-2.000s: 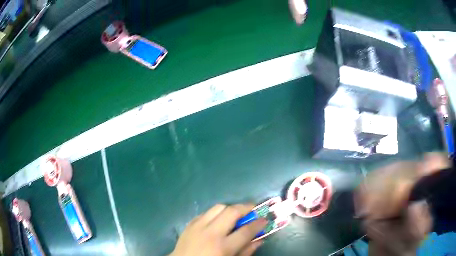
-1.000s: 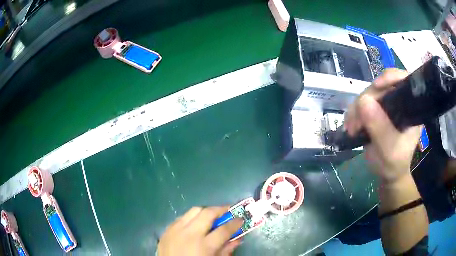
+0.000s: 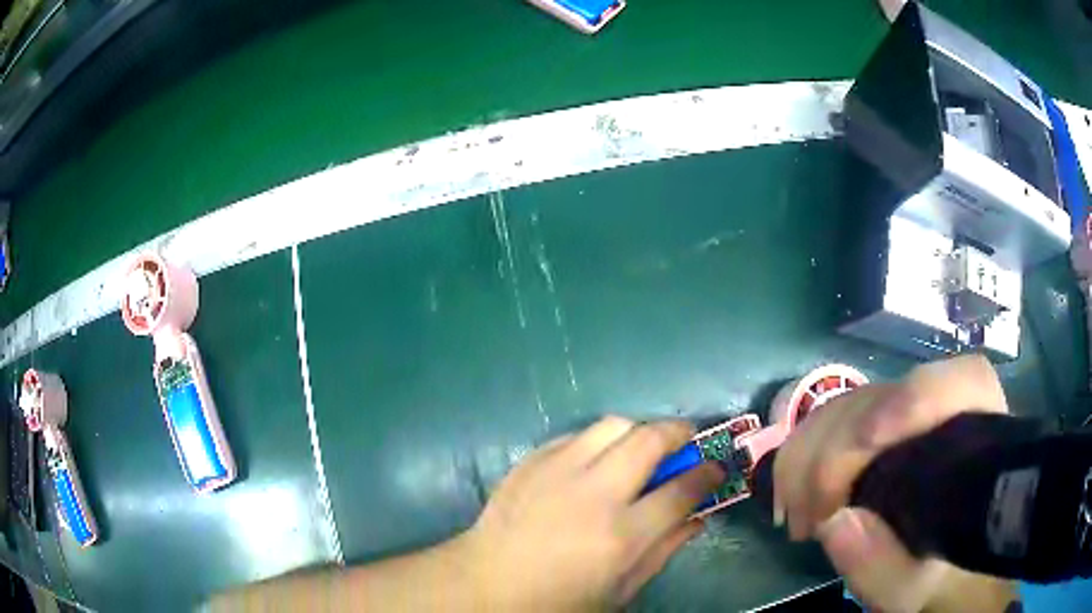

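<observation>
An open pink handheld fan (image 3: 740, 445) lies on the dark green bench, its round head to the right, partly hidden by my right hand. My left hand (image 3: 611, 503) holds its handle over the blue battery; the green circuit board shows between my fingers and the head. My right hand (image 3: 886, 467) grips a thick black electric screwdriver (image 3: 976, 493), lying almost level. Its tip end is at the fan's neck beside the board; the exact contact point is hidden.
The silver screw feeder (image 3: 958, 240) stands at the right, with a blue tray edge (image 3: 1069, 144) behind. Two open fans lie at the left (image 3: 188, 413) (image 3: 66, 479). A white rail (image 3: 479, 156) borders the green belt (image 3: 359, 84), which carries another fan (image 3: 583, 10).
My right hand and screwdriver have moved from the feeder down to the fan under my left hand. The view has shifted, and the belt fan sits farther right.
</observation>
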